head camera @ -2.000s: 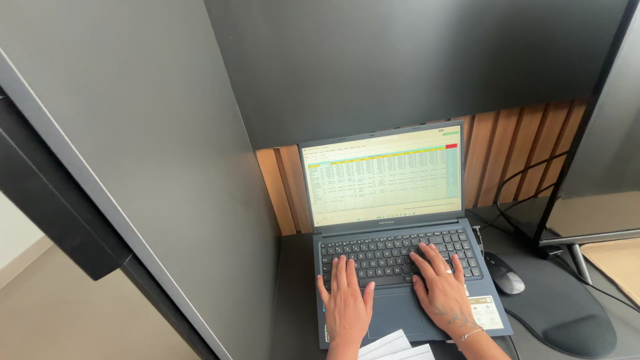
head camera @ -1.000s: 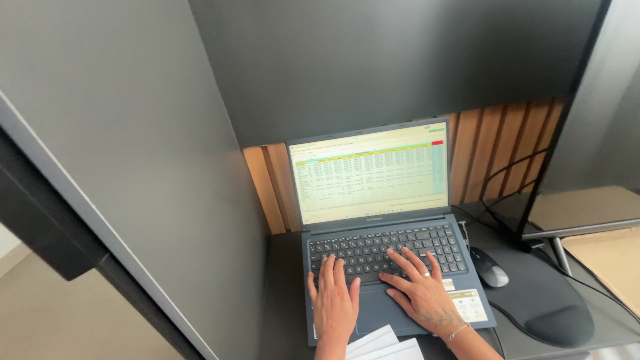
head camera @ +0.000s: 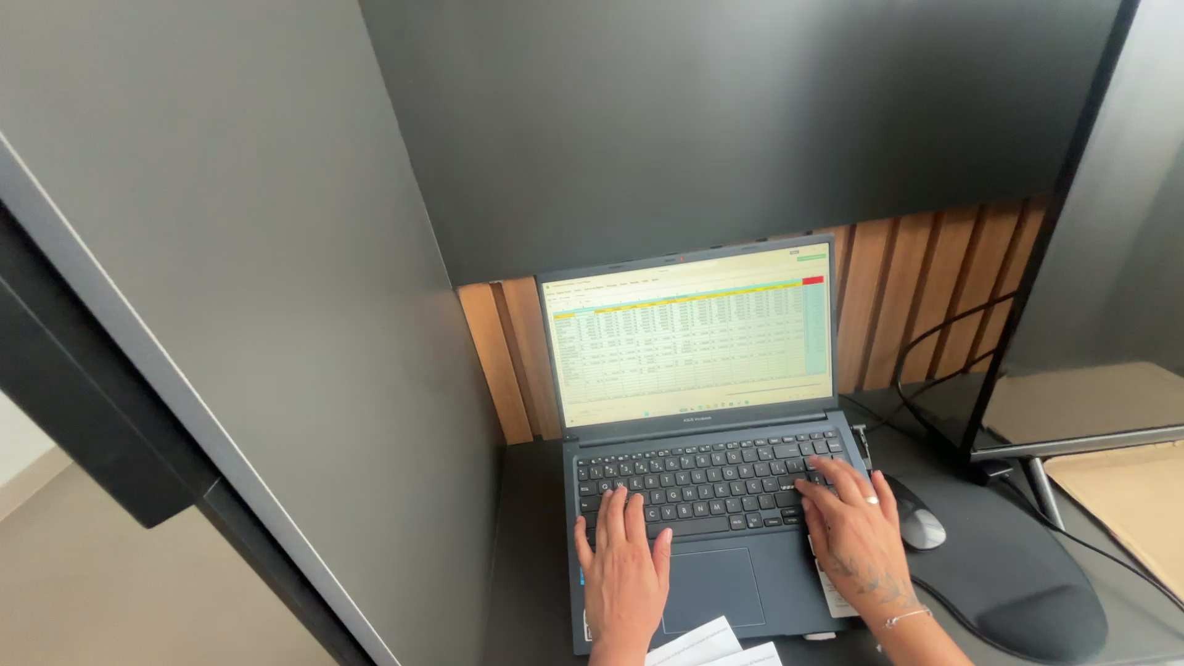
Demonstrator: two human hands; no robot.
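An open laptop [head camera: 712,592] stands on a dark desk, its screen [head camera: 694,342] showing a spreadsheet-like table. My left hand [head camera: 624,573] rests over the left part of the keyboard [head camera: 703,481], fingers apart on the keys, holding nothing. Over the right part of the keyboard lies my right hand [head camera: 856,536], with a ring and a bracelet, its fingers spread and nothing held. White papers [head camera: 708,643] with writing lie at the laptop's front edge, right of my left wrist.
A computer mouse [head camera: 916,518] sits on a black mouse pad [head camera: 1008,583] right of the laptop. Beyond them are a monitor [head camera: 1091,361] on metal legs, black cables [head camera: 943,324] and a brown folder or paper [head camera: 1128,499]. A grey panel [head camera: 305,277] rises at the left.
My right hand has moved right across the keyboard, towards its right-hand keys. My left hand stays over the left keys.
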